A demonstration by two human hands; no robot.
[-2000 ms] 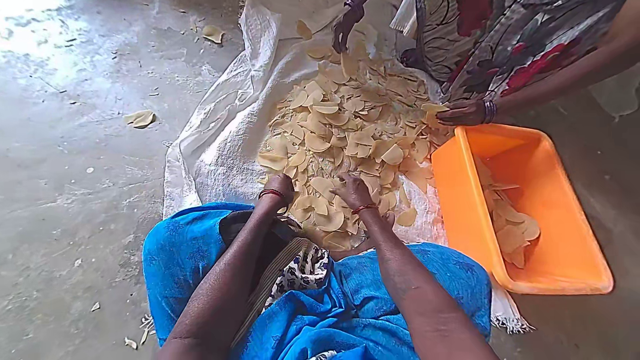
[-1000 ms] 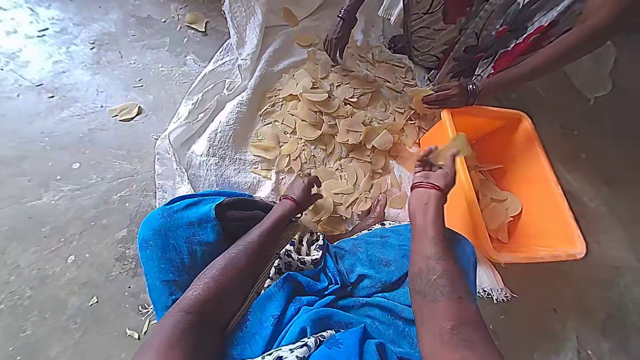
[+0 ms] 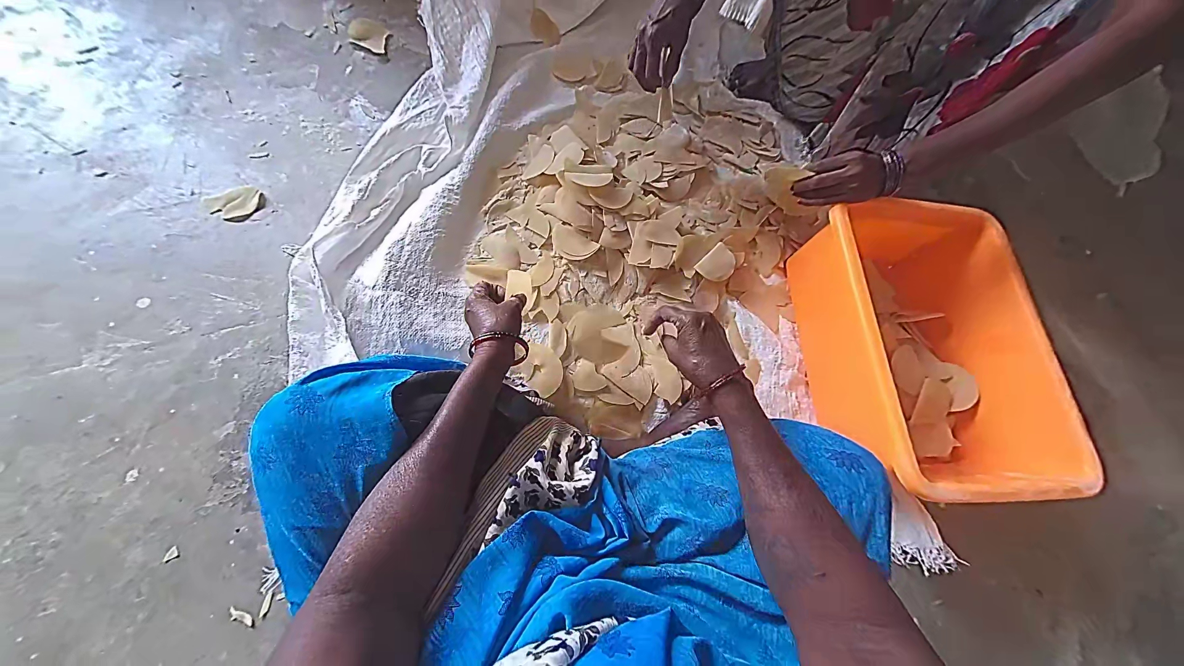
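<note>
A pile of thin, flat, pale tan pieces [image 3: 601,208], some rounded and some cut off, lies on a white woven sheet. At the pile's near left edge, my left hand [image 3: 495,313] pinches one pale piece [image 3: 520,285] between thumb and fingers. My right hand [image 3: 694,342] is over the near right part of the pile, fingers curled downward; whether it holds a piece is hard to tell. To the right stands an orange plastic tub [image 3: 1017,370], tilted in view, with several of the same flat pieces [image 3: 932,398] inside.
Across the pile, a co-worker's hand [image 3: 846,178] holds a flat piece near the tub's far corner, and the other hand [image 3: 661,46] is above the pile's far side. The white woven sheet [image 3: 388,250] spreads leftward. Stray pieces [image 3: 236,203] lie on the grey floor.
My right hand has moved left from beside the tub, where it held a flat piece, back to the pile. My left hand has shifted a little to the pile's left edge.
</note>
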